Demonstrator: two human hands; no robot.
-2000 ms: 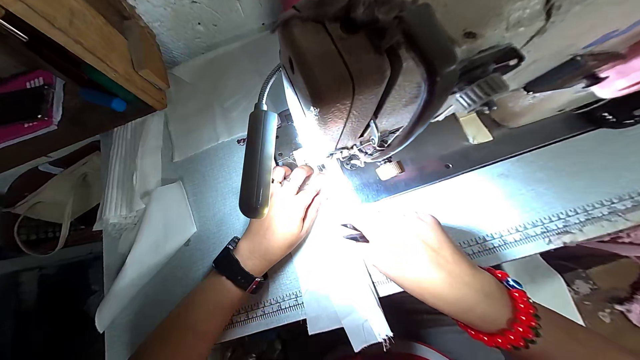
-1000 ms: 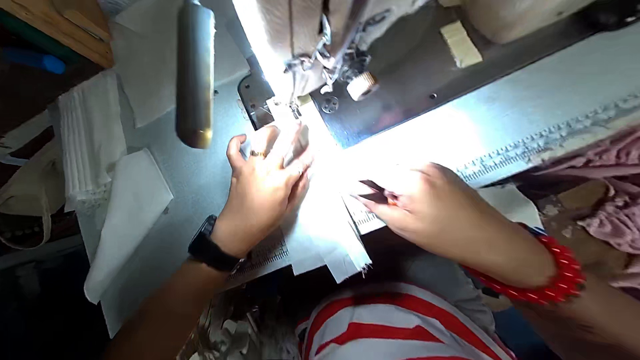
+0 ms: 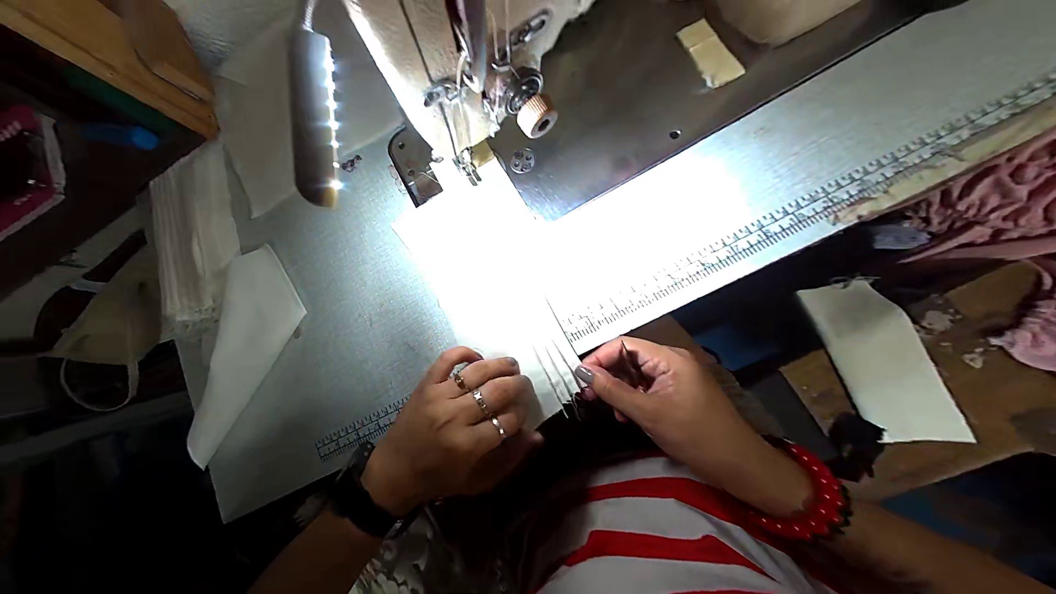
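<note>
White fabric (image 3: 487,272), partly washed out by glare, runs from under the presser foot (image 3: 469,169) of a sewing machine (image 3: 404,49) to the table's near edge. My left hand (image 3: 466,417), with rings and a black wristband, rests on the fabric's lower left part, fingers curled; whether it pinches the cloth is hidden. At the fabric's lower right corner, my right hand (image 3: 660,396) has thumb and forefinger together at the cloth edge. A small dark pointed tool (image 3: 629,360) is tucked in that hand, mostly hidden by the fingers.
A slim lamp (image 3: 315,115) hangs left of the needle. Folded white cloth (image 3: 194,239) and a loose white piece (image 3: 247,338) lie at left, near a wooden shelf (image 3: 107,49). Printed rulers (image 3: 742,247) line the table edge. Another white piece (image 3: 891,363) and pink fabric (image 3: 990,206) are at right.
Both hands have moved away from the needle area to the fabric's near end. The right hand has moved from beside the fabric to its lower corner. The view has shifted.
</note>
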